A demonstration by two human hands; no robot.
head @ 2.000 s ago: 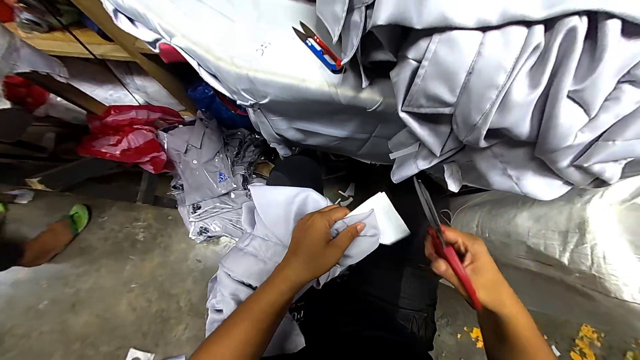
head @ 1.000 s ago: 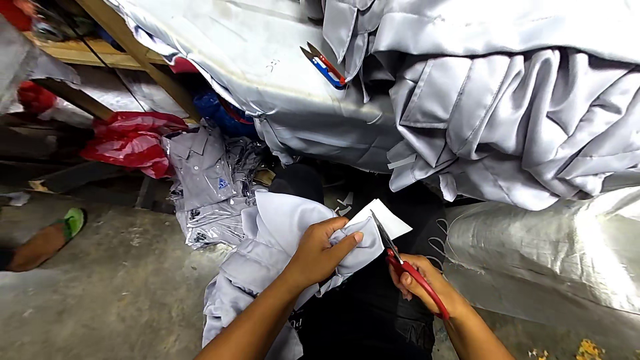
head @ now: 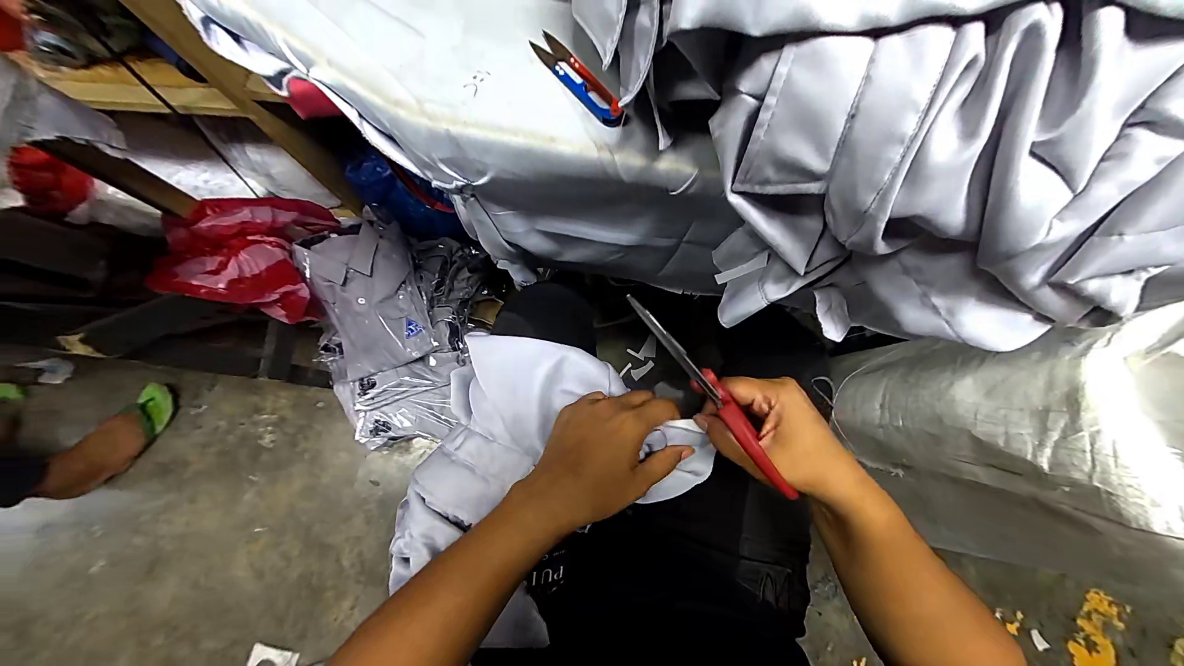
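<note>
A light grey fabric garment [head: 504, 416] lies over my lap, and my left hand [head: 610, 453] grips a folded part of it between thumb and fingers. My right hand [head: 777, 435] holds red-handled scissors [head: 749, 439], their blades pointing up and left, above the cloth. The blades look closed together. The thumb or a fingertip of my right hand meets the fabric's edge beside my left hand. Small white scraps [head: 640, 370] lie beyond the blades.
Thread snips [head: 581, 83] rest on the cloth-covered table [head: 416, 83], with grey garments [head: 925, 166] heaped at right. Plastic-wrapped shirts [head: 370, 296] and a red plastic bag [head: 250, 259] are at left. A silvery wrapped bundle [head: 1008, 416] stands right; another person's foot [head: 102, 453] shows far left.
The scissors have come away from the fabric edge, where they were one second ago. The white pointed piece that stuck out past my left hand no longer shows there. My hands are closer together.
</note>
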